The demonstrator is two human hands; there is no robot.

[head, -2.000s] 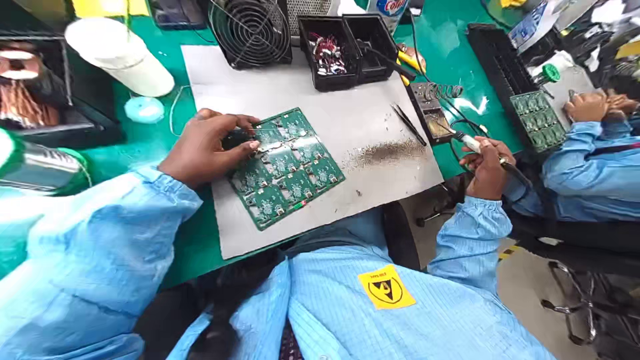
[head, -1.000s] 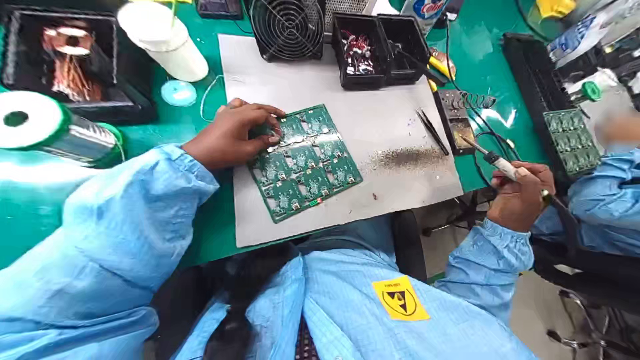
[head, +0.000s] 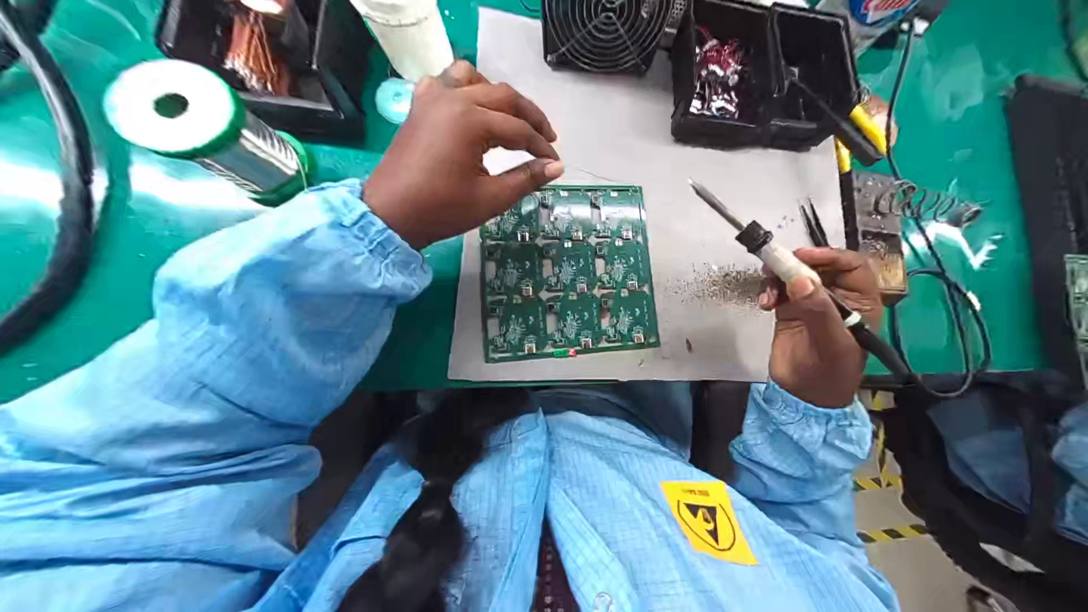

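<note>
My left hand (head: 476,153) is raised over the top left of a green printed circuit board panel (head: 568,272), thumb and forefinger pinching a thin solder wire (head: 595,174) that extends right above the panel's top edge. The panel lies flat on a light grey work sheet (head: 722,357). To its right, my right hand (head: 820,323) grips a soldering iron (head: 778,255) by its pale handle, the bare tip pointing up and left over the sheet. Part of the panel's upper left corner is hidden by my left hand.
A solder wire spool (head: 204,127) and a black bin of copper wire (head: 340,93) stand left. Behind are a white bottle (head: 408,38), a black fan (head: 608,34) and a divided black bin (head: 722,132). Tweezers (head: 813,223) and an iron stand (head: 880,229) are right, near brown debris (head: 722,285).
My left hand has let go of the panel's edge and now holds thin wire above it. The soldering iron has moved away from the stand, toward the panel.
</note>
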